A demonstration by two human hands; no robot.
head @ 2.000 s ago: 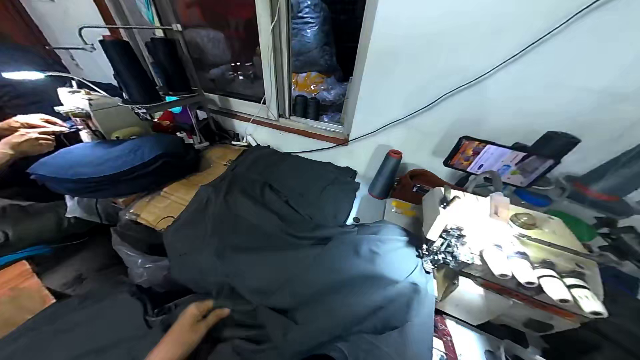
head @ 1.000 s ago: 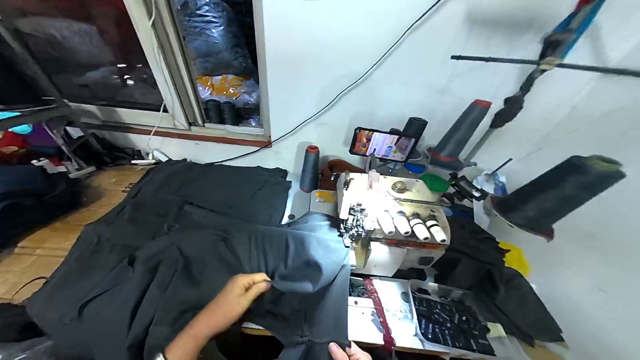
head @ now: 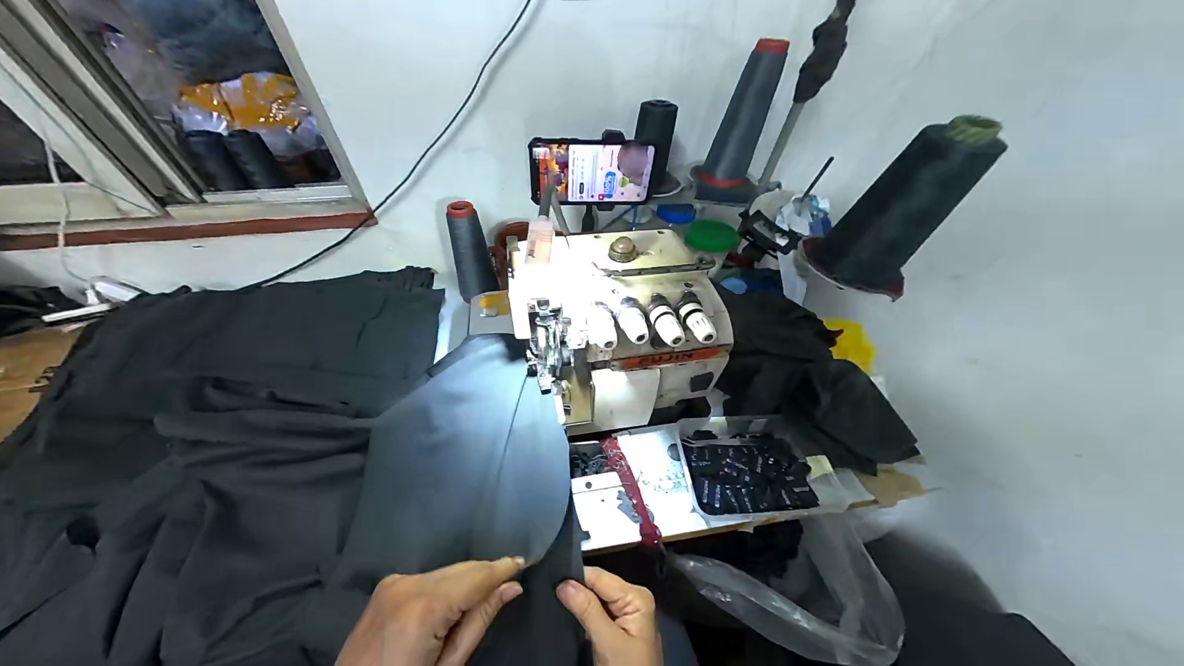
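Dark grey fabric point(head: 462, 462) spreads across the left and centre, its right edge running up to the needle and presser foot area point(head: 548, 351) of a white overlock sewing machine point(head: 638, 277). Near the bottom, my left hand point(head: 435, 610) pinches a fold of this cloth between thumb and fingers. Just to its right, my right hand point(head: 610, 612) grips the cloth's edge. Both hands are below the machine, clear of the needle. The machine's lamp lights the cloth beside the foot. Four white tension dials point(head: 664, 322) face forward.
A clear plastic tray point(head: 749, 467) of small black labels stands right of the cloth, with a red strip point(head: 632, 490) beside it. Behind the machine are a phone point(head: 593, 172) and thread cones point(head: 742, 120). A large cone point(head: 906, 203) leans at right; a plastic bag point(head: 795, 601) hangs below.
The view has swung right towards the machine. My right hand, out of sight two seconds ago, now holds the cloth edge. My left hand has come close beside it.
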